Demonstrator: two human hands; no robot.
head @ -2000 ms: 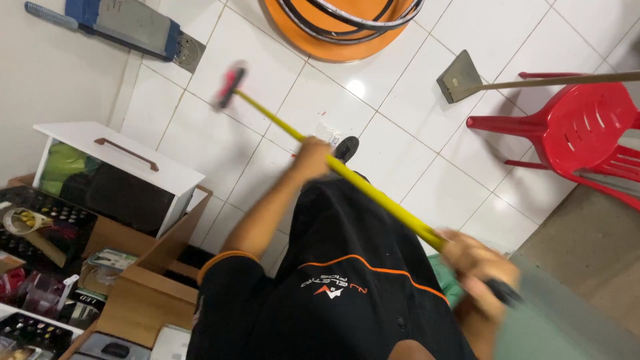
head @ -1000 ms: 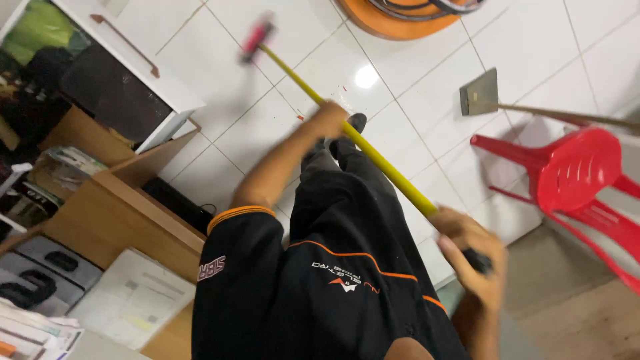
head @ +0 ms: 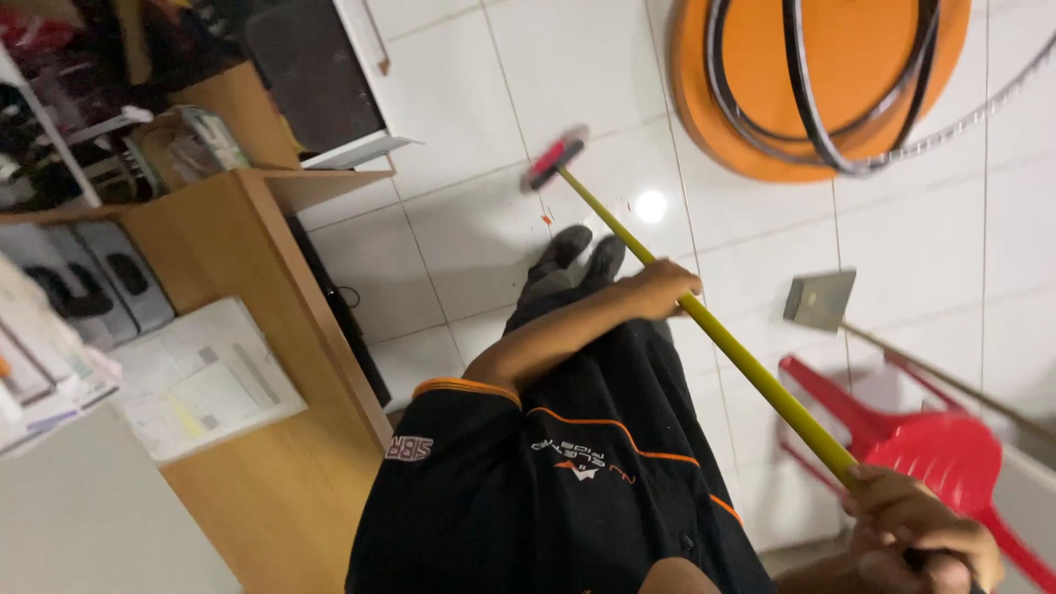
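Observation:
A broom with a pink and black head [head: 555, 160] and a long yellow handle [head: 763, 384] runs diagonally across the view. Its blurred head touches or hovers just over the white tiles beyond my shoes. My left hand [head: 667, 289] is wrapped around the handle partway along. Near the handle's top end, at lower right, my right hand [head: 924, 524] grips it, partly blurred. Small reddish and dark debris [head: 546, 220] lies on the floor between the broom head and my shoes. A long-handled dustpan [head: 821, 299] rests on the tiles at right.
A red plastic chair [head: 940, 454] stands at right, beside the dustpan's handle. An orange round surface [head: 693, 91] at the top holds bicycle rims or tyres. To the left is a wooden shelf unit [head: 313, 330] with papers, cases and a white-edged cabinet.
Both hands have stayed on the broom handle. The view has shifted, bringing more of the wooden unit in at left. The broom head now appears nearer my shoes than one second ago.

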